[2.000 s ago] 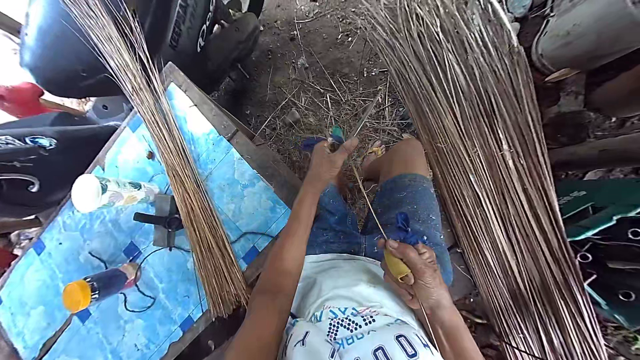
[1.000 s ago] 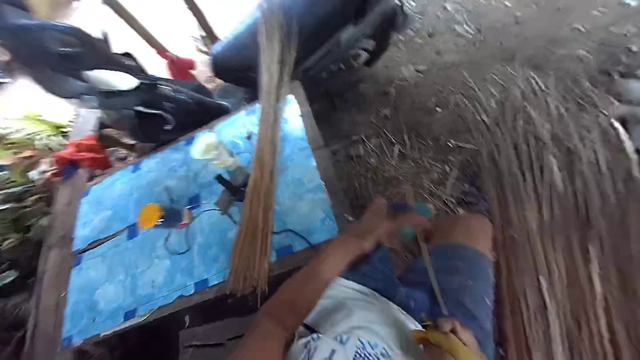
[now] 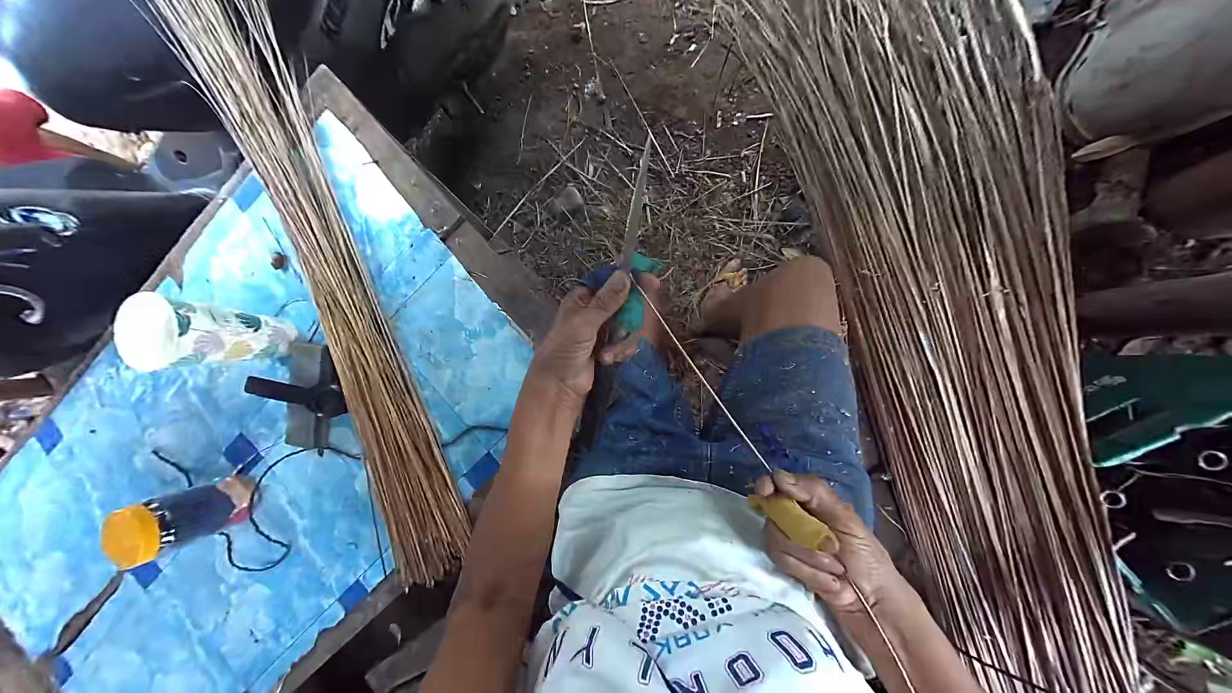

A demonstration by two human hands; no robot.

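My left hand (image 3: pixel 592 327) is closed around a knife (image 3: pixel 636 207) whose narrow blade points away from me, with teal and blue material at its handle. A single thin plant rib (image 3: pixel 717 395) runs from beside the knife down to my right hand (image 3: pixel 833 539). That hand grips the rib together with a yellow piece (image 3: pixel 794 521), whose material I cannot tell. The rib passes on below the hand. To the right lies a large bundle of long brown ribs (image 3: pixel 943 289). A smaller bundle (image 3: pixel 361 337) rests across the blue-covered table on the left.
On the blue-covered table (image 3: pixel 404 279) lie a white-capped bottle (image 3: pixel 207 332), an orange-capped container (image 3: pixel 173 520), a dark clamp-like object (image 3: pixel 313 395) and a black cord (image 3: pixel 255 510). A motorcycle (image 3: pixel 87 269) stands beyond. Loose fibres litter the ground (image 3: pixel 577 144); a green crate (image 3: pixel 1155 404) is at far right.
The view swung toward the table and back. The knife blade, hard to make out earlier, now shows plainly beyond my left hand. The rib still runs between both hands.
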